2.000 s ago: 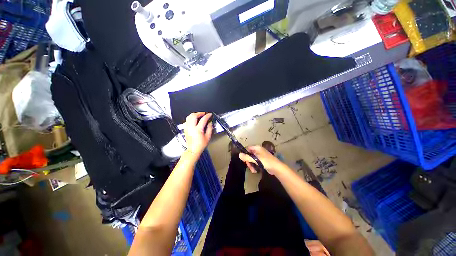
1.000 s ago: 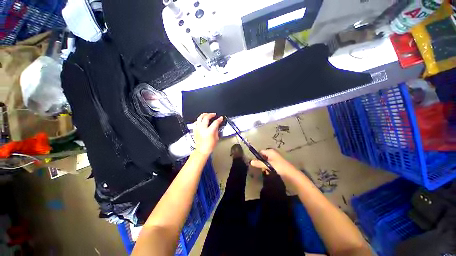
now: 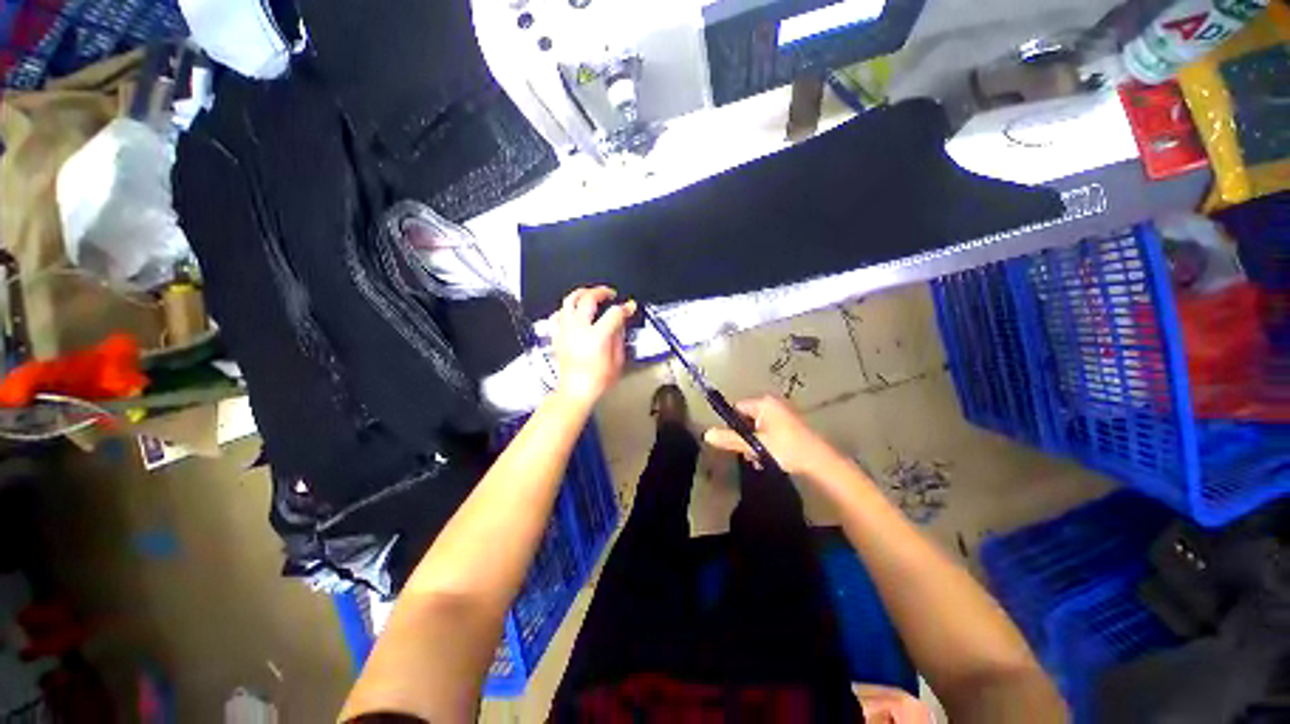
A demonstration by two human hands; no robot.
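A black fabric panel (image 3: 750, 212) lies along the front edge of the white machine table (image 3: 877, 290). My left hand (image 3: 587, 340) holds the panel's near left corner at the table edge, its fingers bent over it. My right hand (image 3: 771, 436) grips the handles of long dark scissors (image 3: 693, 371) below the table edge. The blades point up and left and their tips reach the panel corner beside my left fingers. Whether the tips cut fabric cannot be told.
The sewing machine head (image 3: 601, 71) stands behind the panel. Stacked black pieces (image 3: 269, 269) hang over the table at left, beside a grey-white coiled bundle (image 3: 432, 252). A blue crate (image 3: 1054, 347) is below right. A red packet (image 3: 1163, 130) lies at the table's right.
The view has shifted, so the table sits differently in the picture. My hands, the scissors and the panel keep nearly the same positions relative to each other.
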